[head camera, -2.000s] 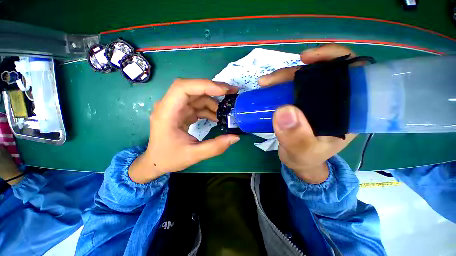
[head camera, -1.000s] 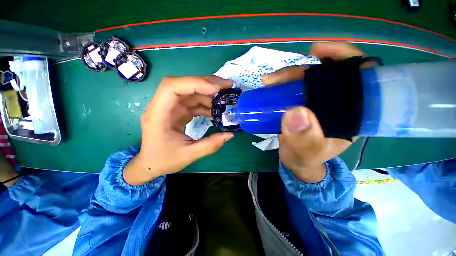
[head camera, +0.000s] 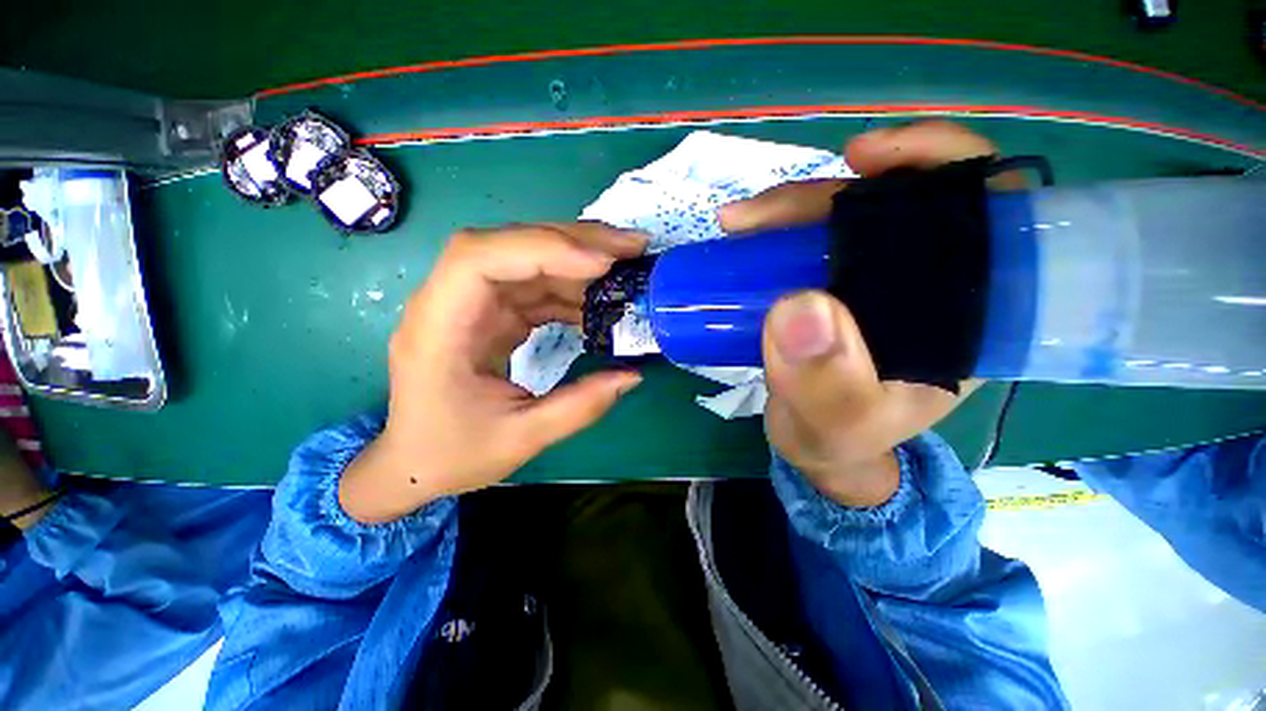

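Observation:
My left hand (head camera: 479, 361) holds a round black circuit module (head camera: 615, 308) with a white label between fingers and thumb. My right hand (head camera: 847, 375) grips a large dispensing syringe (head camera: 743, 299) with a blue front end, lying level and pointing left. A black wrap (head camera: 909, 278) goes around the syringe under my fingers. The blue end is against or just over the module's right part and hides it; the tip cannot be seen. A crumpled white wipe (head camera: 680, 195) with blue spots lies on the green bench beneath.
Three round modules (head camera: 358, 192) lie together at the upper left. A tray (head camera: 150, 333) with mixed items is at the far left, below a grey rail (head camera: 83, 114). The belt (head camera: 625, 31) runs beyond the red lines. A dark cord (head camera: 1002, 424) hangs at the bench edge. Blue sleeves (head camera: 1194, 507) show at both sides.
My left hand and the module have shifted slightly left. The syringe moved a little right, then slightly back left. The bench items appear slightly further left in view.

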